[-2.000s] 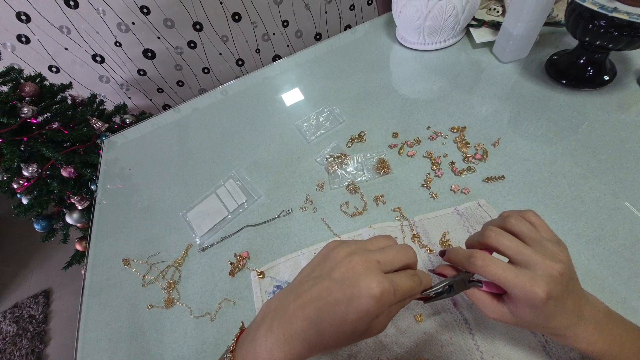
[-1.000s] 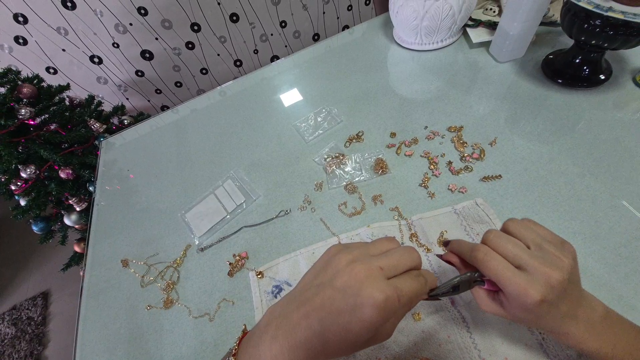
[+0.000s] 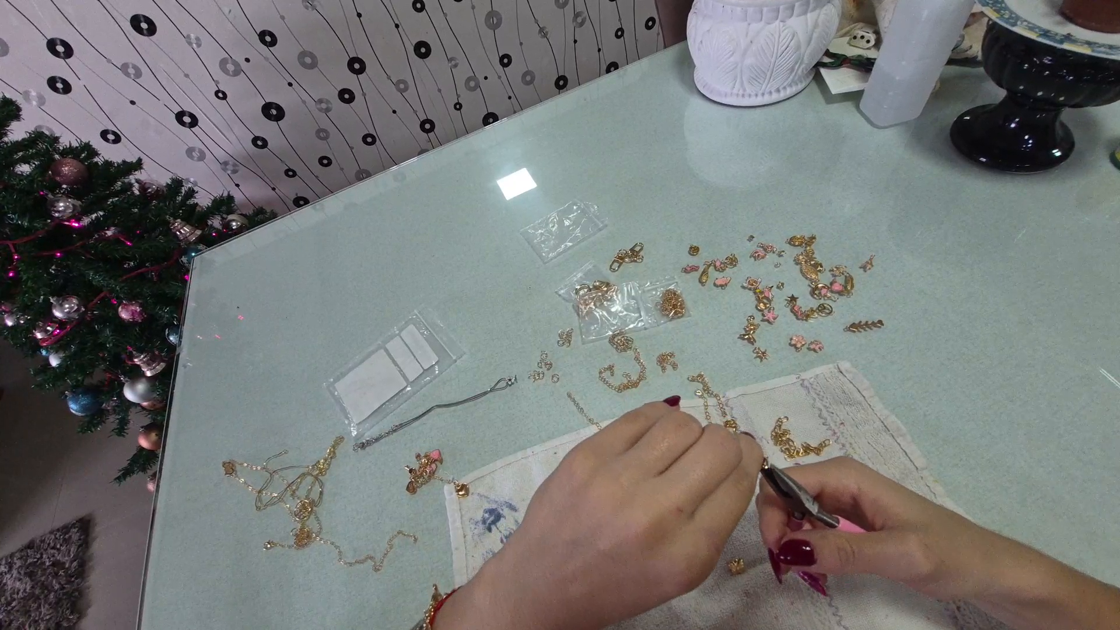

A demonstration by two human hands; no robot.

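Note:
Over a light cloth (image 3: 840, 411), my right hand (image 3: 857, 525) grips small jewellery pliers (image 3: 798, 499) with pink handles, their jaw tips at the fingertips of my left hand (image 3: 639, 507). A small gold piece shows at those tips; my left fingers are closed on it, mostly hidden behind the hand's back. A gold chain (image 3: 713, 398) runs from the cloth's top edge toward my left fingers. Beyond my right hand a small heap of gold chain (image 3: 794, 440) lies on the cloth, and a little gold charm (image 3: 737, 567) sits between my wrists.
On the glass tabletop (image 3: 420, 236) lie tangled gold chains (image 3: 302, 507), a silver-coloured chain (image 3: 433, 409), a bag of white cards (image 3: 394, 372), bagged gold findings (image 3: 608, 306) and gold and pink charms (image 3: 814, 271). A white pot (image 3: 761, 52) and black pedestal bowl (image 3: 1015, 105) stand behind.
My right hand has turned, and the pliers now point up and left toward my left fingertips. The gold chain heap on the cloth beyond my right hand shows more fully.

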